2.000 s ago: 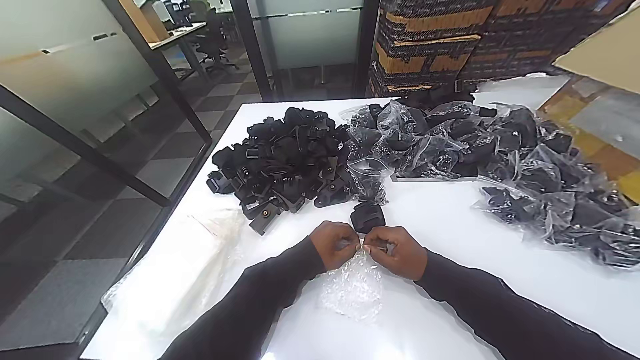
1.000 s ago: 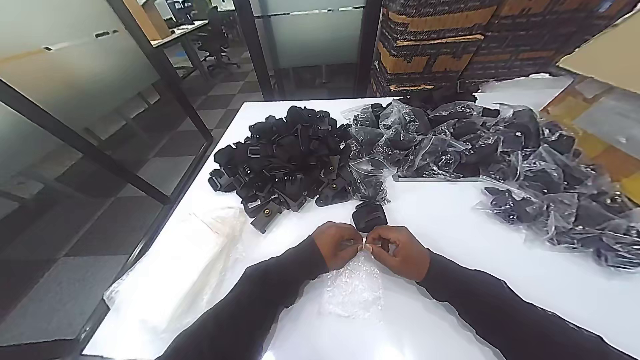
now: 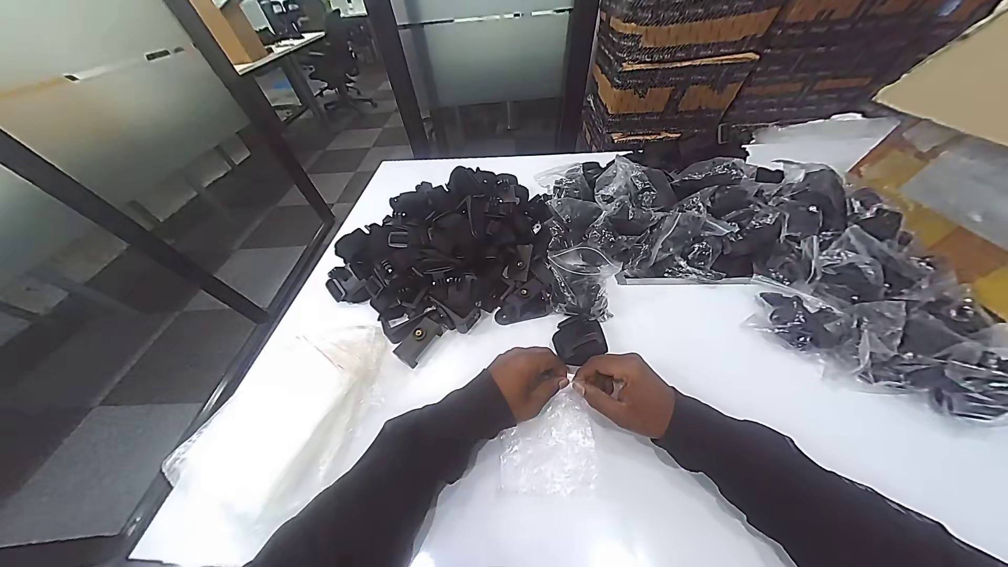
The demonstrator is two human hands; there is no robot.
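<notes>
My left hand [image 3: 529, 383] and my right hand [image 3: 628, 394] meet at the middle of the white table, fingertips pinching the top edge of a clear plastic bag [image 3: 551, 453]. The bag hangs down toward me and looks flat. Just beyond my fingers lies a black plastic part [image 3: 580, 340]; whether it touches them I cannot tell. Behind it, to the left, is a heap of loose black plastic parts [image 3: 457, 244]. To the right spreads a pile of similar black items in clear bags [image 3: 732, 213].
A stack of clear plastic bags [image 3: 268, 441] lies at the table's left. An open cardboard box [image 3: 957, 71] stands at the right edge. Strapped or wrapped cartons [image 3: 677, 79] are stacked behind the table, and a glass partition [image 3: 118, 118] runs along the left.
</notes>
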